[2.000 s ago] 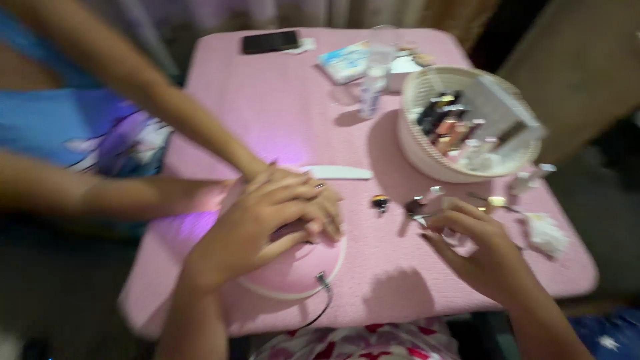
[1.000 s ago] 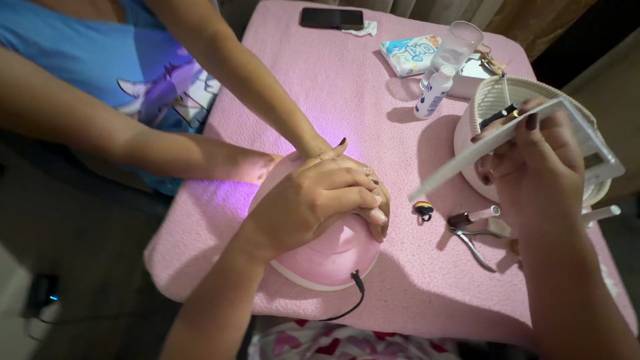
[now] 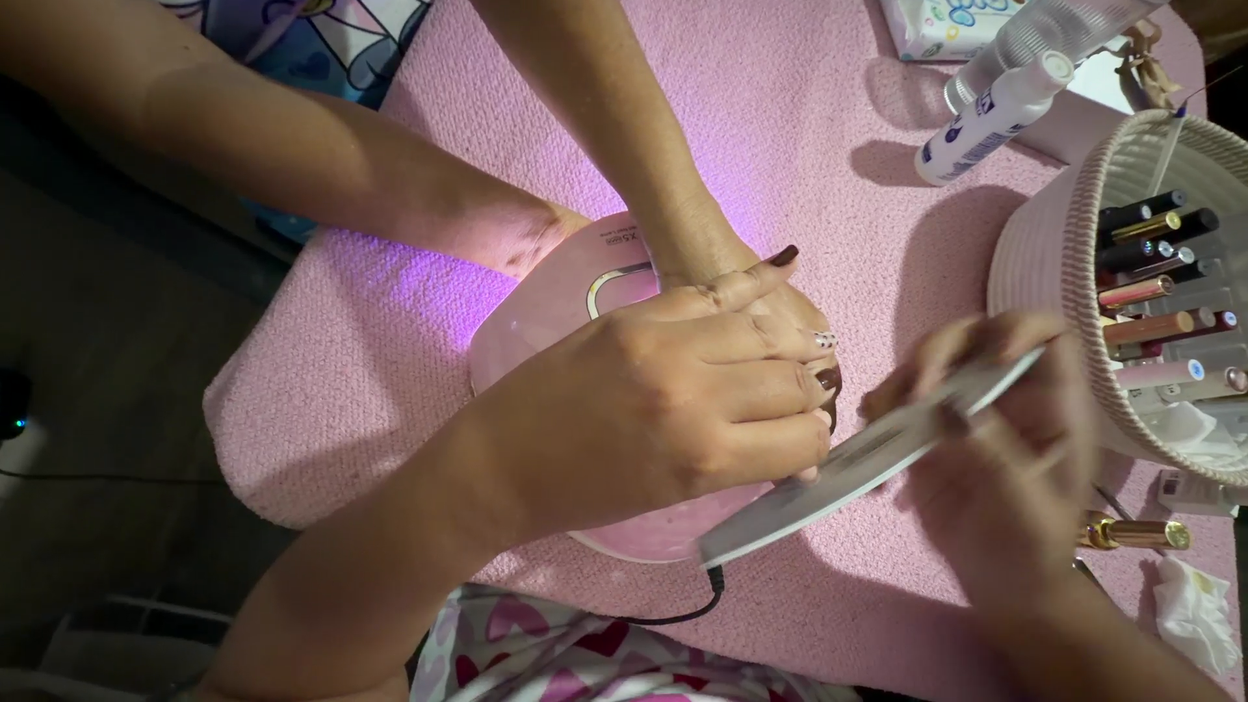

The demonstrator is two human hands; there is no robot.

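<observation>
My left hand [image 3: 702,400] lies over another person's hand [image 3: 780,292], its fingers curled around that hand's fingers, on top of a pink nail lamp [image 3: 546,302]. My right hand [image 3: 1004,439], slightly blurred, holds a pale curved nail file [image 3: 829,487], which slants across toward the lamp's near edge, close to the held fingertips. Some of the person's fingertips are hidden by my left hand. The person's other hand is inside the lamp, where violet light glows, and only its wrist [image 3: 536,234] shows.
At right stands a woven basket [image 3: 1043,263] of cosmetic tubes and bottles. A gold-capped bottle [image 3: 1150,533] and a crumpled white tissue [image 3: 1194,609] lie below it. Behind are a white bottle [image 3: 985,122], a clear ribbed cup [image 3: 1063,44] and a wipes pack [image 3: 946,24]. A black cable [image 3: 682,616] leaves the lamp.
My right hand has moved from the basket, where it held a clear flat-sided item, down beside the lamp with the nail file. My left hand stays on the other person's hand. The view is closer.
</observation>
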